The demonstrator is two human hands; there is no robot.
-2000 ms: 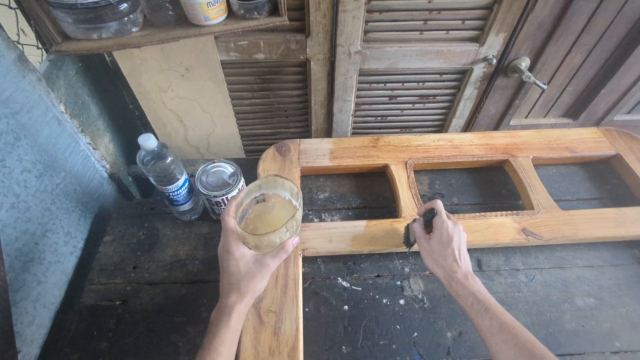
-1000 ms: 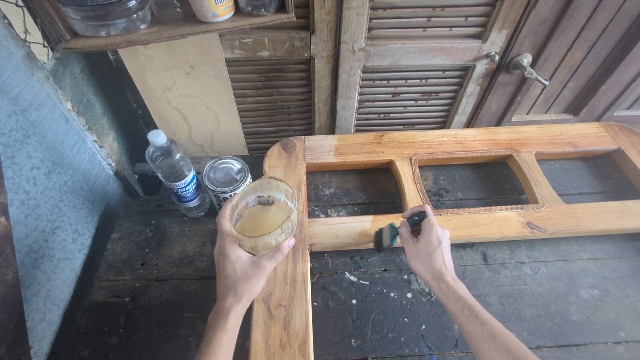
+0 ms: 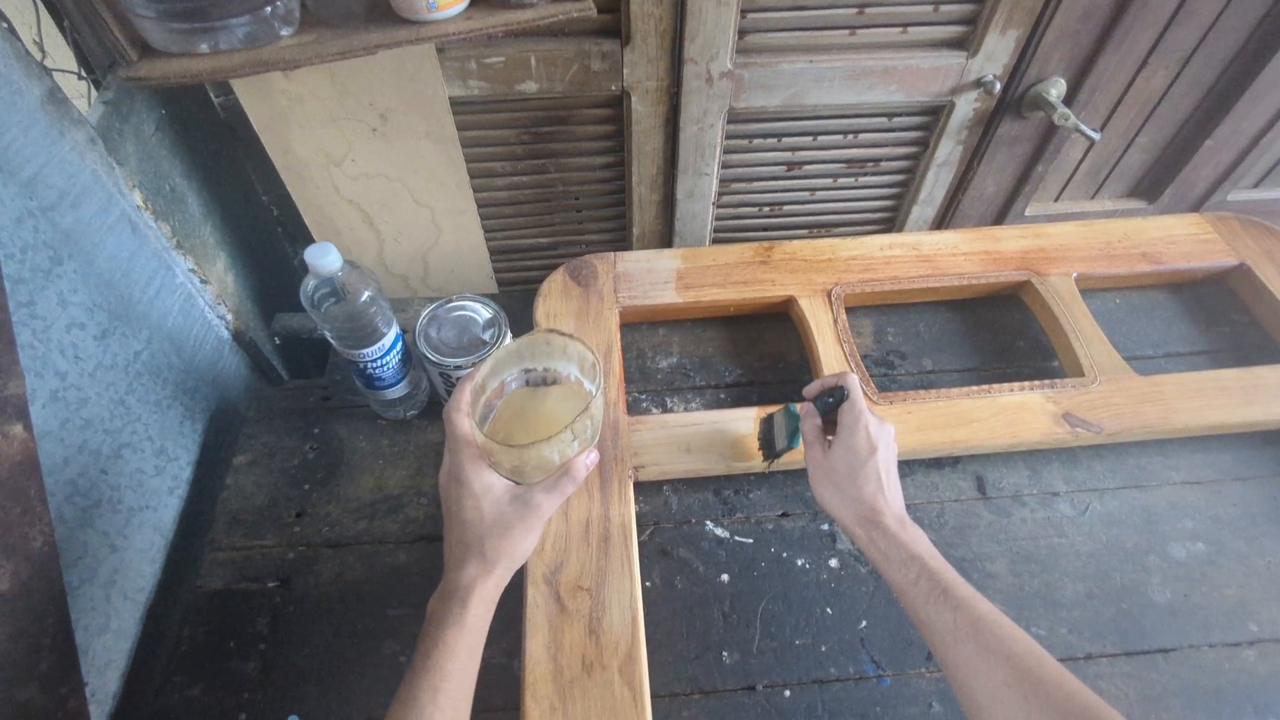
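Note:
My left hand (image 3: 500, 500) grips a clear cup (image 3: 537, 408) with cloudy yellowish liquid inside, held above the left upright of a wooden frame (image 3: 585, 600). In my right hand (image 3: 855, 460) is a paintbrush (image 3: 782, 432) with a dark handle and dark bristles. The bristles rest against the lower rail of the frame, under its leftmost opening. The wood right of the brush looks more golden than the paler stretch left of it. A leather-like laced edging (image 3: 980, 393) runs around the middle opening.
Behind my left hand stand a plastic bottle of thinner (image 3: 365, 330) and a lidded metal can (image 3: 462, 335). A shelf (image 3: 360, 50) with containers juts out at upper left. Louvered doors (image 3: 820, 160) lie beyond the dark plank tabletop (image 3: 800, 590); a bluish panel (image 3: 100, 330) flanks the left.
My right hand and the brush have moved left along the frame's lower rail. My left hand still holds the cup near the upright.

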